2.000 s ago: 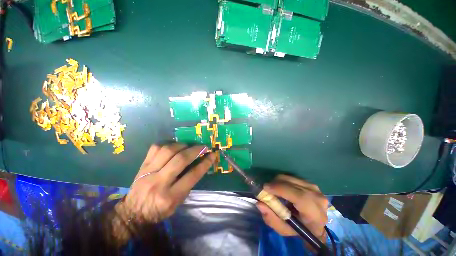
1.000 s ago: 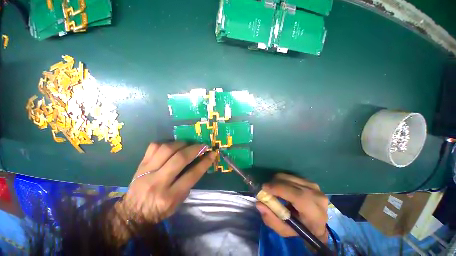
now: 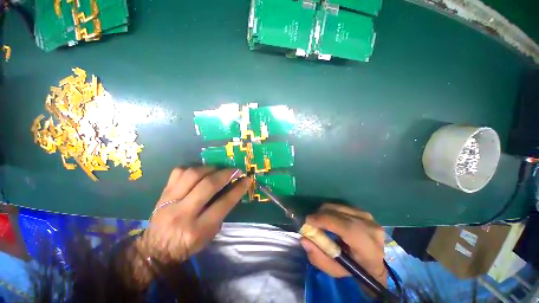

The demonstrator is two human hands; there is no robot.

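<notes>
A green PCB panel [image 3: 275, 155] lies flat on the mat, with orange flex circuits [image 3: 264, 164] down its middle. My left hand [image 3: 192, 207] rests over its lower left part, fingertips at the middle seam, holding thin silvery solder wire [image 3: 236, 173]. My fingers hide the lower left board. My right hand [image 3: 348, 239] grips the soldering iron [image 3: 322, 239] by its tan grip. The iron's tip is at the lower middle of the panel, beside my left fingertips. Whether the tip touches the joint is too small to tell.
A heap of loose flex circuits [image 3: 74, 121] lies left. A stack of PCB panels with orange strips [image 3: 53, 23] is far left, and a bare stack [image 3: 346, 32] far centre. A whitish cup [image 3: 440, 157] with silvery bits stands right. A cardboard box [image 3: 470, 248] is below the bench.
The whole view has shifted slightly. Both hands, the iron and the panel keep nearly the same places relative to each other.
</notes>
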